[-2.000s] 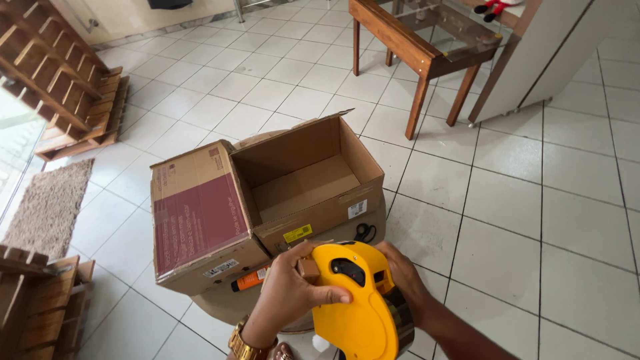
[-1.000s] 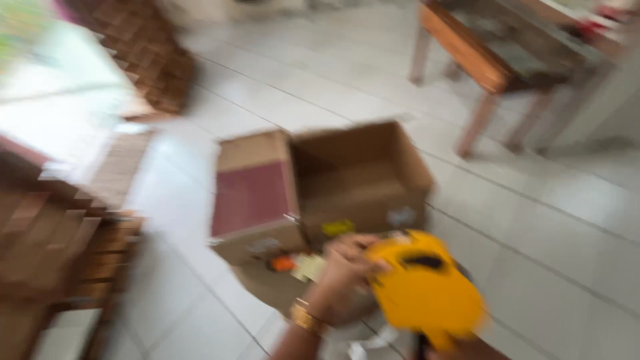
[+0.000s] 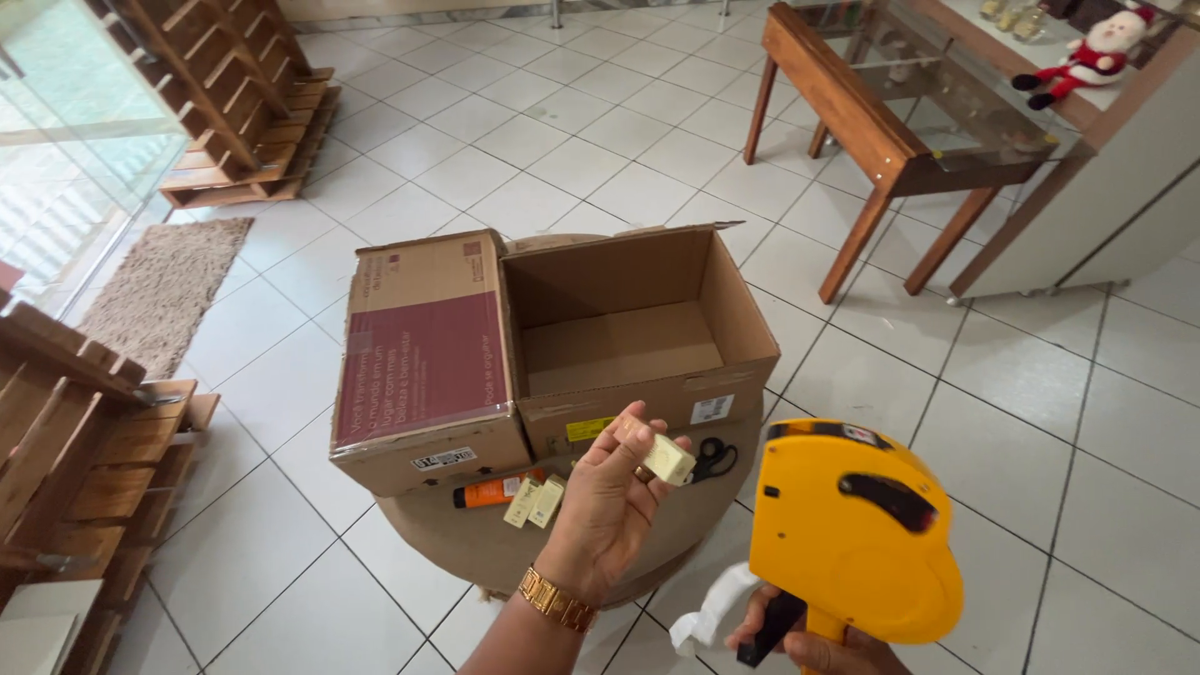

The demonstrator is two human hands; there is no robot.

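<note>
My left hand (image 3: 609, 492), with a gold watch band at the wrist, grips a small cream-coloured box (image 3: 667, 459) between thumb and fingers. At the lower right, my right hand (image 3: 816, 642) is closed on the handle and black trigger of a yellow handheld label gun (image 3: 848, 534); a white paper strip (image 3: 717, 600) hangs beside it. Two more small cream boxes (image 3: 534, 502) lie on a round brown tabletop (image 3: 450, 548), against an orange tube (image 3: 487, 490). Black-handled scissors (image 3: 714, 459) rest right of my left hand, partly hidden.
An open cardboard box (image 3: 619, 347) stands beside a closed cardboard box (image 3: 422, 337) on the round top. Wooden pallet shelving (image 3: 103, 469) is at the left, near a shaggy mat (image 3: 173, 281). A glass-topped wooden table (image 3: 844, 112) stands at the upper right.
My left hand has left the label gun's body and now holds a small cream box. The label gun has moved right, held by its handle. Two cream boxes now show beside the orange tube.
</note>
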